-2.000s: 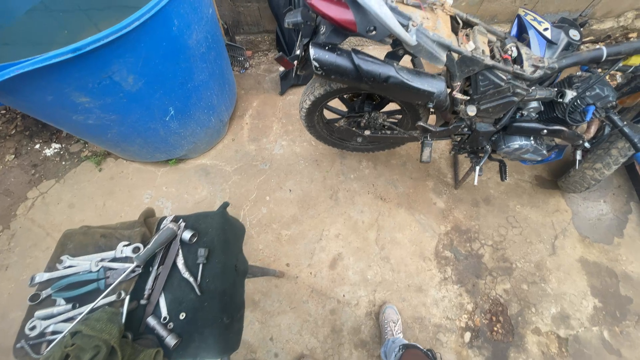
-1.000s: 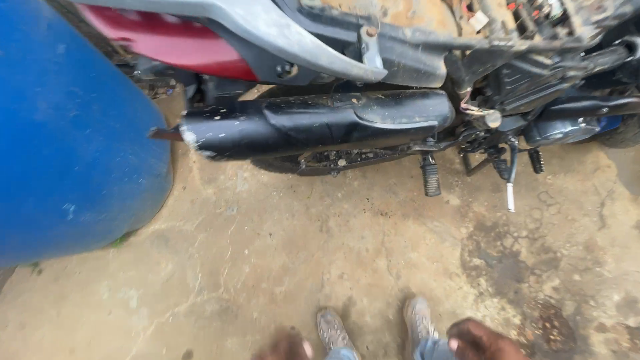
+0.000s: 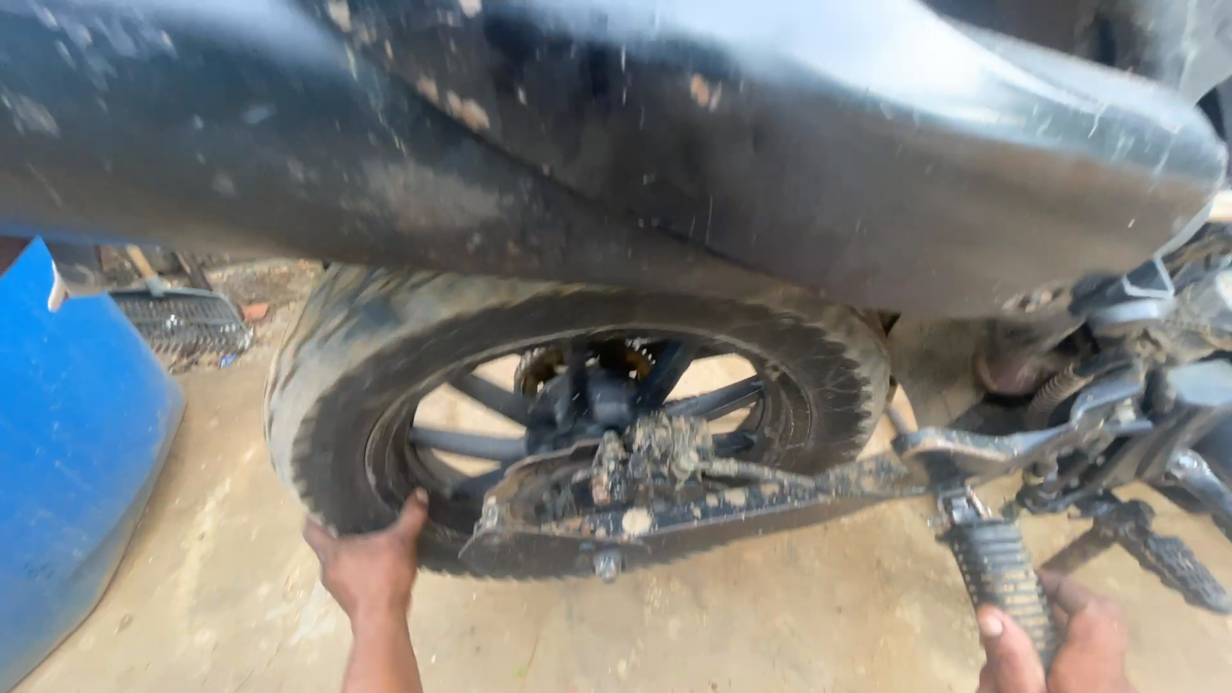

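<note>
My left hand [image 3: 371,568] grips the lower left edge of the motorcycle's rear tire [image 3: 356,414], its thumb on the inner side by the rim. At the lower right, my right hand [image 3: 1059,645] is closed around the end of a ribbed rubber footpeg [image 3: 1001,573]. Between the hands lie the muddy swingarm [image 3: 731,510] and a disc brake caliper [image 3: 669,445] near the wheel hub [image 3: 587,404]. Above the wheel, the scuffed black exhaust muffler [image 3: 616,154] spans the view and hides the tire's top.
A large blue plastic tub [image 3: 77,462] stands on the concrete ground [image 3: 241,539] at the left. Behind it lies a dark rake-like slotted tool [image 3: 183,318]. Further motorcycle parts, among them a foot pedal [image 3: 1169,558], fill the right side.
The view has moved much closer to the rear wheel. My hands, low in the frame and away from the motorcycle one second ago, are now on the tire and the footpeg.
</note>
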